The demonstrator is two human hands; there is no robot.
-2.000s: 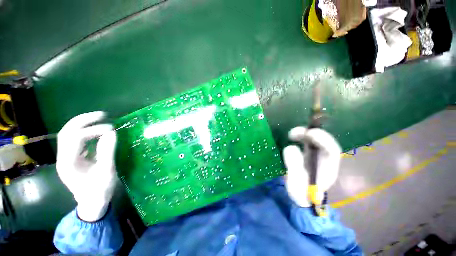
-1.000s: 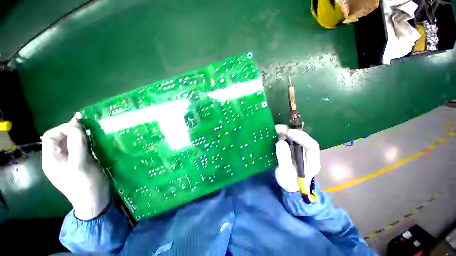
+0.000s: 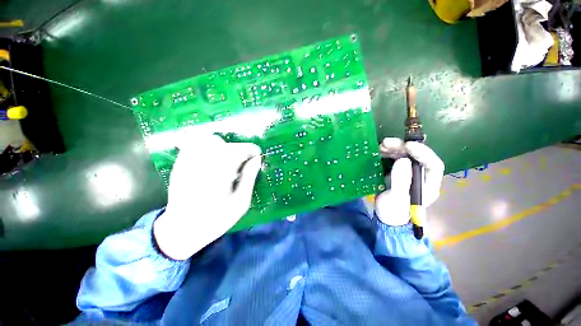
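A large green circuit board lies tilted in front of me, with silvery dots and bright glare. My white-gloved left hand is over its lower left part, fingertips pinched on the thin solder wire, whose short end shows at the fingertips. The wire runs in from the left edge; its stretch beneath the hand is hidden. My white-gloved right hand holds the soldering iron at the board's right edge. The iron's copper tip points away from me, off the board.
A black tray with white cloth stands at the upper right, beside a yellow pot cut off by the top edge. A black tool tray with yellow items is at the left edge. The yellow-lined floor shows beyond the bench, lower right.
My left hand has moved right, from the board's left edge to over its surface, with the wire. The board, right hand and iron appear further right and higher in the picture.
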